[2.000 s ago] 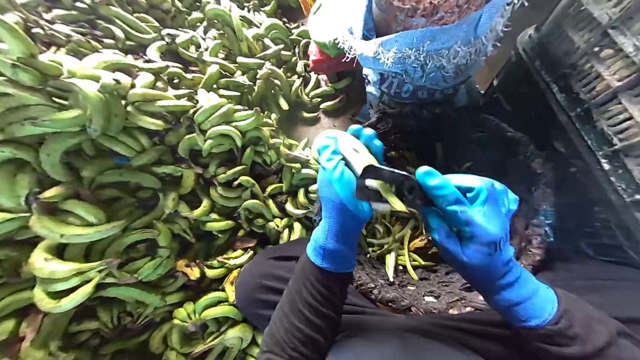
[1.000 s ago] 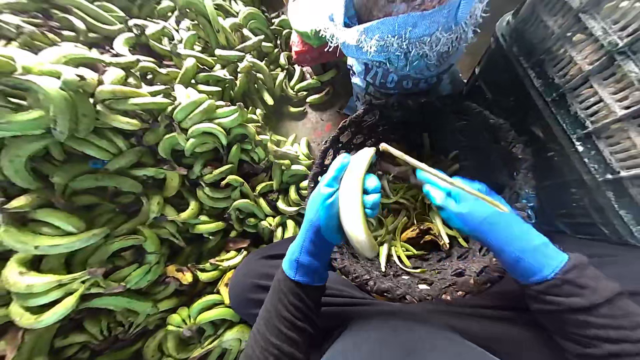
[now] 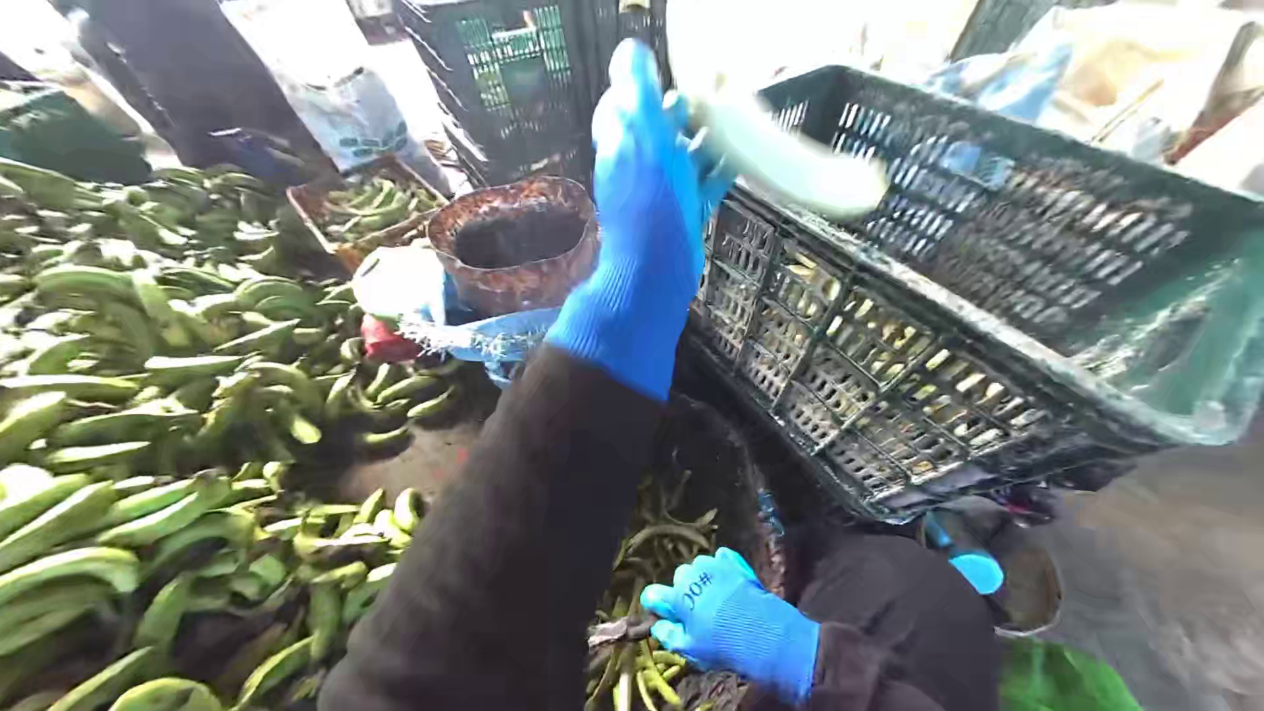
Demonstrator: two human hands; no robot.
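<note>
My left hand [image 3: 652,188], in a blue glove, is raised at the upper middle, beside a pale peeled plantain [image 3: 790,153]. The plantain is blurred over the near rim of a dark green plastic crate [image 3: 889,365]; whether the fingers still grip it is unclear. Low in the view, my right hand [image 3: 736,617], gloved in blue, is shut on a knife [image 3: 620,632], whose blade points left. Beneath the knife lie green peels [image 3: 652,671] in a dark basket. My left sleeve hides part of that basket.
Green plantains [image 3: 197,425] cover the floor at left. Beyond my left arm stand a rusty metal container [image 3: 513,237] with a blue woven sack [image 3: 494,336] around its lower part, a box of plantains [image 3: 375,202] and another dark crate [image 3: 513,79]. A person's dark-clothed leg [image 3: 197,79] shows at upper left.
My left hand has moved up and away from my lap toward the crate, along with the peeled plantain. My right hand remains low by the peels. The view has swung up and right.
</note>
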